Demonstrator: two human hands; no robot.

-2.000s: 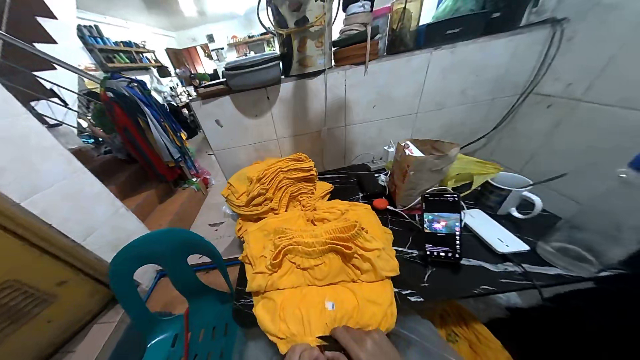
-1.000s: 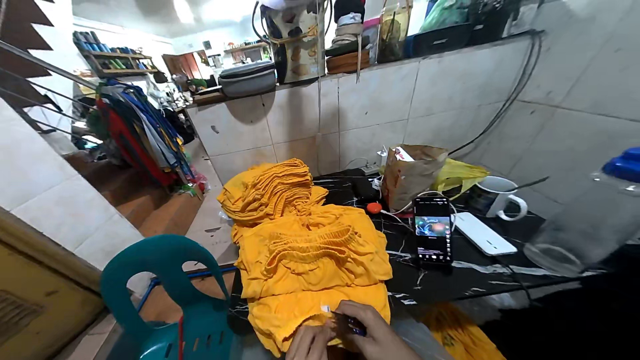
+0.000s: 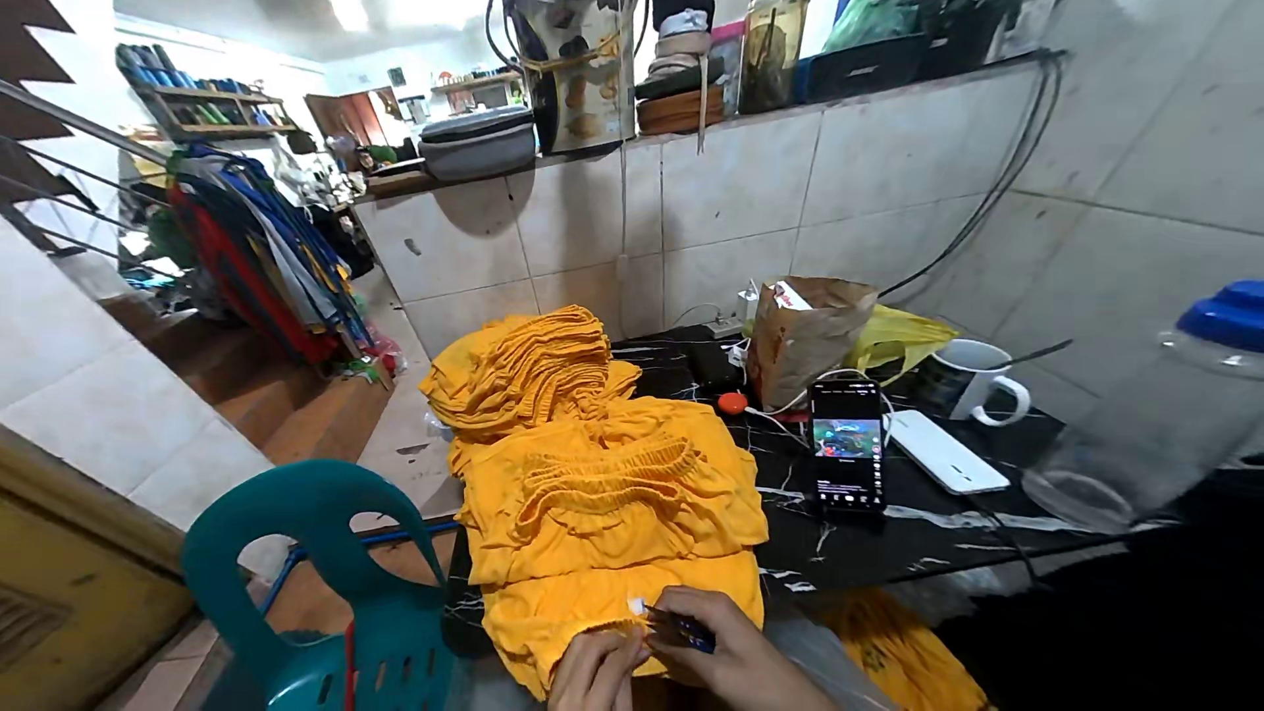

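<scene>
At the bottom centre, my left hand (image 3: pixel 597 670) pinches the gathered edge of a yellow garment (image 3: pixel 553 617). Close on its right, my right hand (image 3: pixel 726 647) holds a small dark tool (image 3: pixel 681 629), perhaps thread snips, its tip by the garment's edge. A small white label (image 3: pixel 637 605) lies on the fabric just above that tip. Beyond my hands, more yellow garments with elastic waistbands (image 3: pixel 607 484) lie on the black marbled table (image 3: pixel 839 553). Behind these stands a folded yellow stack (image 3: pixel 523 370).
A lit phone (image 3: pixel 846 444), a white power bank (image 3: pixel 948 452), a mug (image 3: pixel 963 380), a paper bag (image 3: pixel 805 341) and a clear jug (image 3: pixel 1155 425) stand on the right. A green plastic chair (image 3: pixel 316 553) is at the left. More yellow cloth (image 3: pixel 899 647) lies below the table's edge.
My right hand has lifted from low on the garment, and the dark tool now shows in it. The garment's near edge is raised and bunched at my left fingers.
</scene>
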